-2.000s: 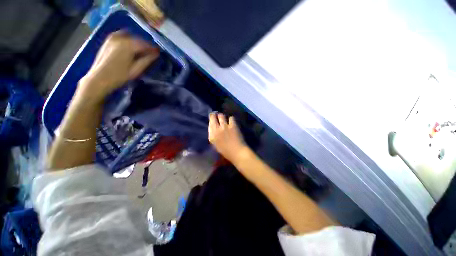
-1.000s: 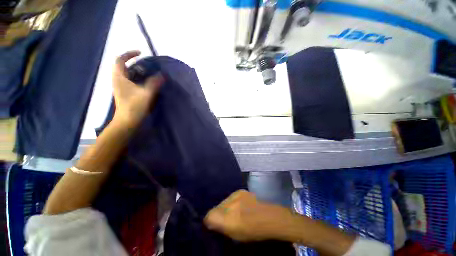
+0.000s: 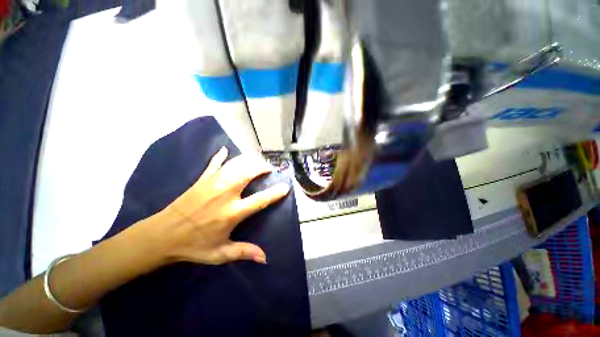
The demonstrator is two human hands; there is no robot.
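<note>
A large navy garment panel [image 3: 263, 299] lies on the white machine table, its rounded end up left and its right edge near the presser foot. My left hand [image 3: 214, 210] lies flat on it, fingers spread, fingertips close to the presser foot area [image 3: 319, 168]. The white sewing machine head [image 3: 263, 76] with a blue stripe fills the upper middle and hides the needle. My right hand is not in view. A small dark navy piece [image 3: 424, 204] lies right of the needle, apart from the panel.
Long navy cloth [image 3: 39, 79] runs down the far left. A measuring strip [image 3: 395, 253] follows the grey table edge. A dark rectangular item [image 3: 551, 203] with a brownish edge lies at right. Blue crates [image 3: 477, 299] stand below the table edge.
The panel has moved from over the lap and table edge onto the machine bed, flatter. My left hand now presses on it. My right hand has left the view. The machine head appears much closer.
</note>
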